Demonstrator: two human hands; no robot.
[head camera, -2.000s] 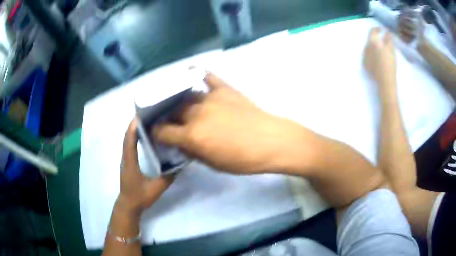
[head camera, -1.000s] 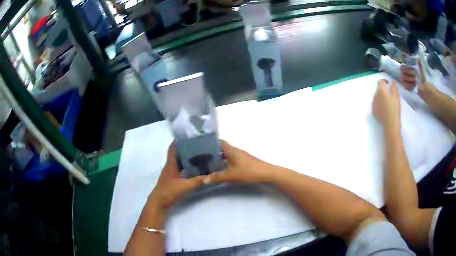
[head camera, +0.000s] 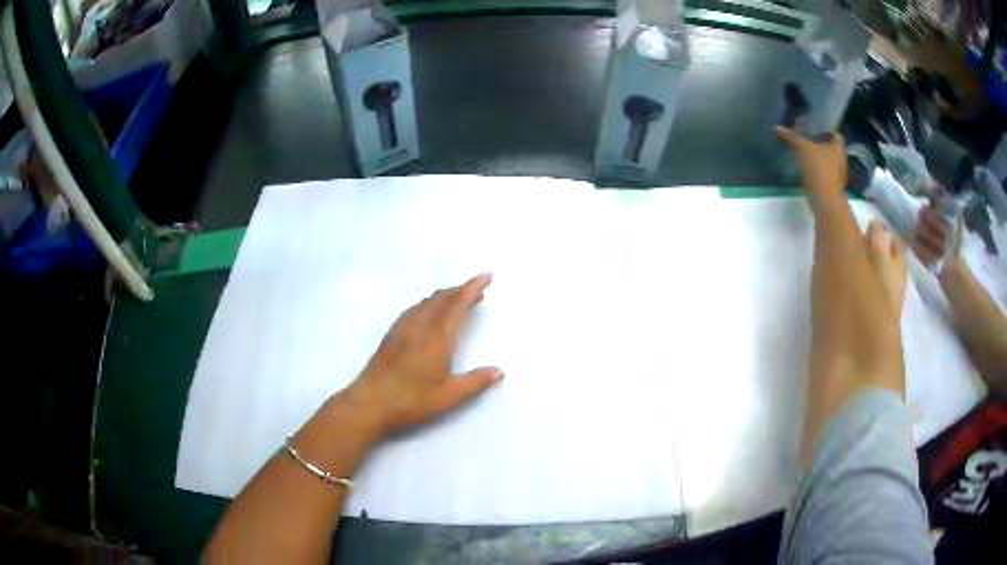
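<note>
A pale retail box (head camera: 814, 97) with a dark blower picture stands slightly tilted at the upper right, flap up. My right hand (head camera: 819, 163) is at its lower part, fingers against it; the far side of the grip is hidden. My left hand (head camera: 425, 359) is empty, fingers spread, over the white bench sheet (head camera: 552, 441). Two more retail boxes stand upright on the dark belt, one at the left (head camera: 383, 105) and one near the middle (head camera: 638, 116); both have open tops with whitish material showing.
Another person's hand (head camera: 936, 237) holds a whitish item at the right, beside a cluster of dark and whitish items (head camera: 883, 149). That person's other forearm (head camera: 887, 309) lies close beside my right arm. A blue bin (head camera: 133, 121) and a pale curved tube (head camera: 61, 166) are at the left.
The box I held in both hands over the sheet is now at the upper right with my right hand. My left hand has let go and lies apart. The view has shifted.
</note>
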